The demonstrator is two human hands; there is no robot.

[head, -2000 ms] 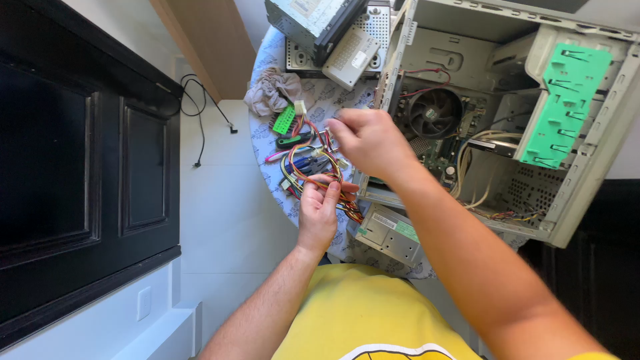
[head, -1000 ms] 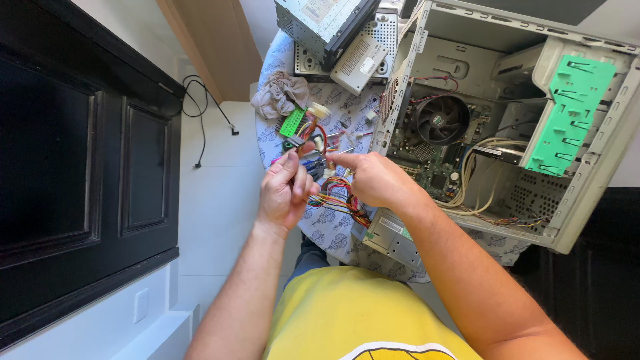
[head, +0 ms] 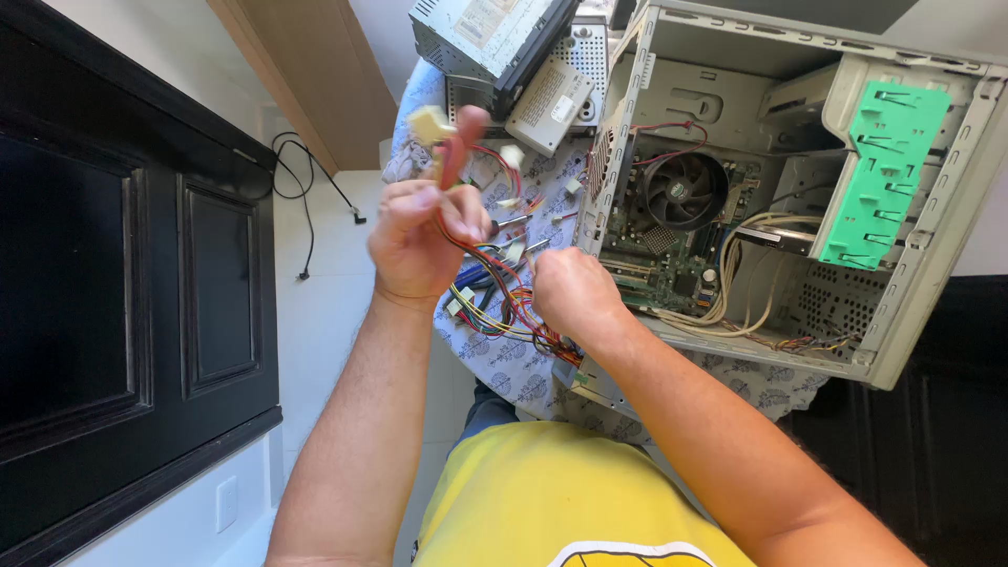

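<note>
My left hand [head: 421,224] is raised over the table's left part, closed on a bundle of power supply cables [head: 492,272]. A pale connector [head: 429,124] sticks up blurred above its fingers. My right hand [head: 575,287] is curled beside the case's near left corner, by the same cables; its fingertips are hidden, so its hold cannot be told. From the metal power supply unit [head: 602,387], partly under my right forearm, the cables run up. More white connectors [head: 512,156] and screwdrivers [head: 516,222] lie between and beyond my hands.
An opened computer case [head: 756,346] with a cooling fan [head: 685,191] and a green plastic panel [head: 894,173] fills the right. Behind the hands stand a metal car-stereo-like unit [head: 488,39] and a grey box [head: 550,105]. A black cable [head: 309,181] lies on the floor.
My left hand has risen from among the cables, lifting some with their pale connector. My right hand has come down from its higher place two seconds ago, to beside the cables.
</note>
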